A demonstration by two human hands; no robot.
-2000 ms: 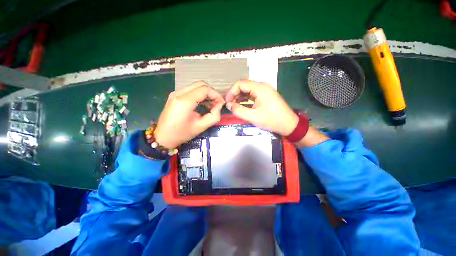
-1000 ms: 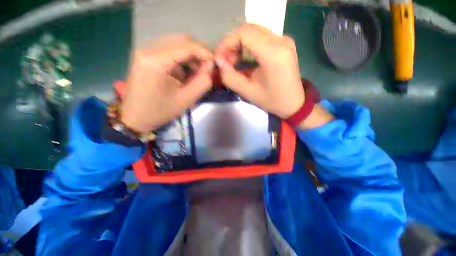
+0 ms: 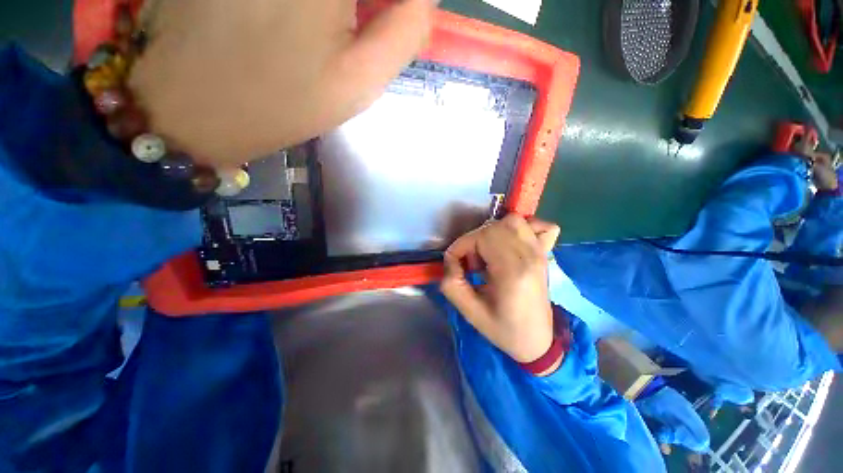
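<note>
An opened tablet (image 3: 263, 220) lies in a thick red frame (image 3: 547, 139) close in front of me; glare covers its large silvery battery area (image 3: 407, 175). My left hand (image 3: 250, 69) is large and close to the camera over the tablet's upper left part; its fingertips are cut off by the top edge, so its grip cannot be told. My right hand (image 3: 504, 282) is at the frame's lower right corner, fingers bent, with thumb and index finger near the tablet's lower edge. Whether it holds anything small cannot be seen.
A dark round dish (image 3: 649, 37) and a yellow electric screwdriver (image 3: 719, 65) lie on the green bench (image 3: 610, 175) at upper right. A white sheet corner (image 3: 518, 7) shows at the top. At right are another person's blue sleeve (image 3: 739, 268), a hand and a dark cord.
My hands have separated: the left is nearer the camera at upper left, the right has moved down to the frame's lower right corner. The view has shifted and turned; the loose board pile is out of view.
</note>
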